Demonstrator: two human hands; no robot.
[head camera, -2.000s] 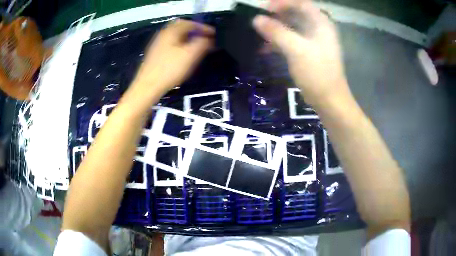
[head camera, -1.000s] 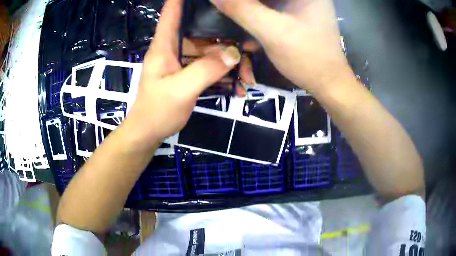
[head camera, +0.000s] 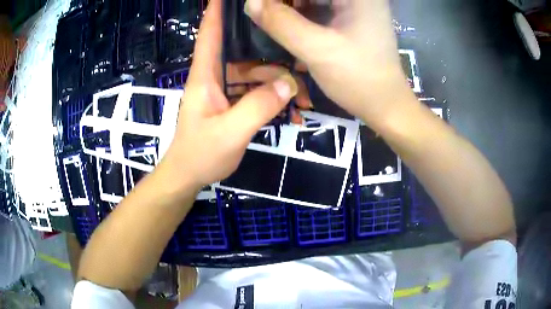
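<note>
My left hand (head camera: 220, 117) holds a dark phone front housing (head camera: 249, 36) upright near the top centre, with fingers showing through its screen opening. My right hand (head camera: 344, 57) is at the housing's upper right, its thumb on the dark face and its other fingers blurred; whether it pinches a piece cannot be told. The housing's top is cut off by the picture edge. A die-cut sheet (head camera: 279, 198) with white-edged rectangles lies loose across rows of housings (head camera: 320, 226) with blue-edged keypad grids.
A black blister tray (head camera: 241, 258) lies under the housings. A bright white heap (head camera: 33, 133) of grid-like sheets is at the left. A small white oval object (head camera: 527, 36) is at the upper right. Part of a person in white shows at the lower left.
Two seconds ago both hands were farther apart near the far edge. They have come together around the housing. Since one second ago, the hands have barely moved and the view has shifted slightly.
</note>
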